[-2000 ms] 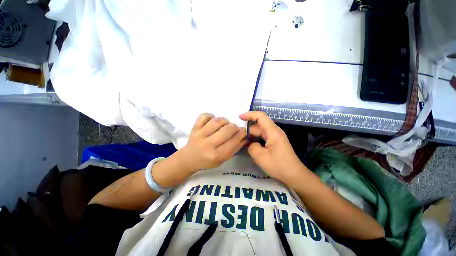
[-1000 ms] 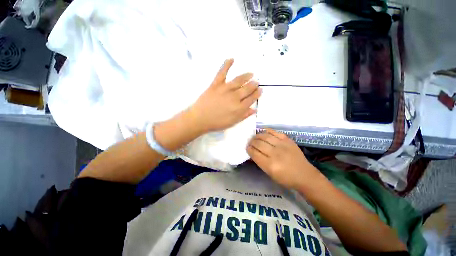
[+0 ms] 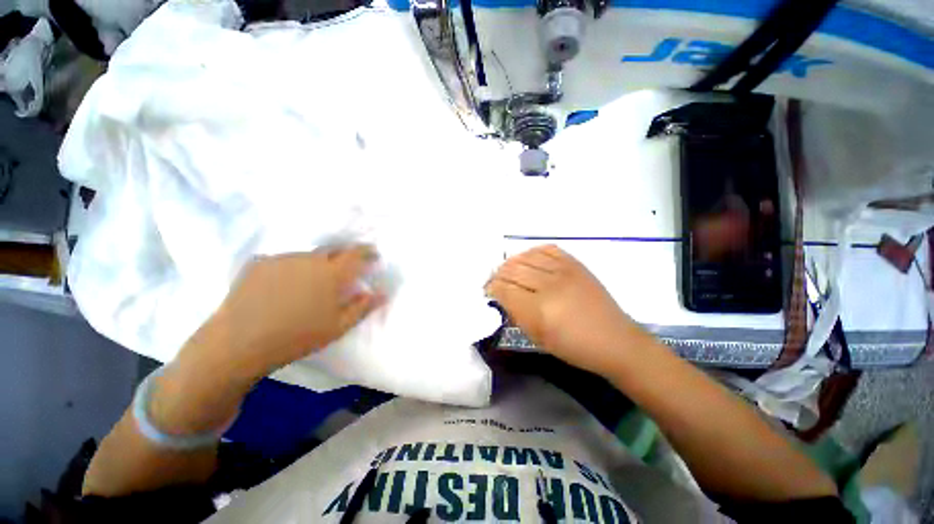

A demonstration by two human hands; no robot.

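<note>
A large white fabric piece (image 3: 266,154) lies bunched on the table left of the needle area and reaches to the front edge. My left hand (image 3: 297,302) is on the white fabric, blurred, with fingers bent; whether it grips cloth is unclear. My right hand (image 3: 548,302) has its fingertips at the fabric's right edge, with a small dark bit of cloth (image 3: 496,312) showing under them. The sewing machine head (image 3: 614,51) with blue stripe is above, and its grey tension knob (image 3: 533,128) sits beside the fabric. The needle tip cannot be made out.
A lit smartphone (image 3: 732,220) lies on the table to the right, under a black holder (image 3: 717,115). A ruled scale (image 3: 655,346) runs along the front edge. Brown checked and white tapes (image 3: 796,256) hang right of the phone. Green cloth (image 3: 637,435) shows below.
My left hand has moved left and down from the fabric's right edge. My right hand stays near the edge, at the front. The view has shifted, showing more of the machine head.
</note>
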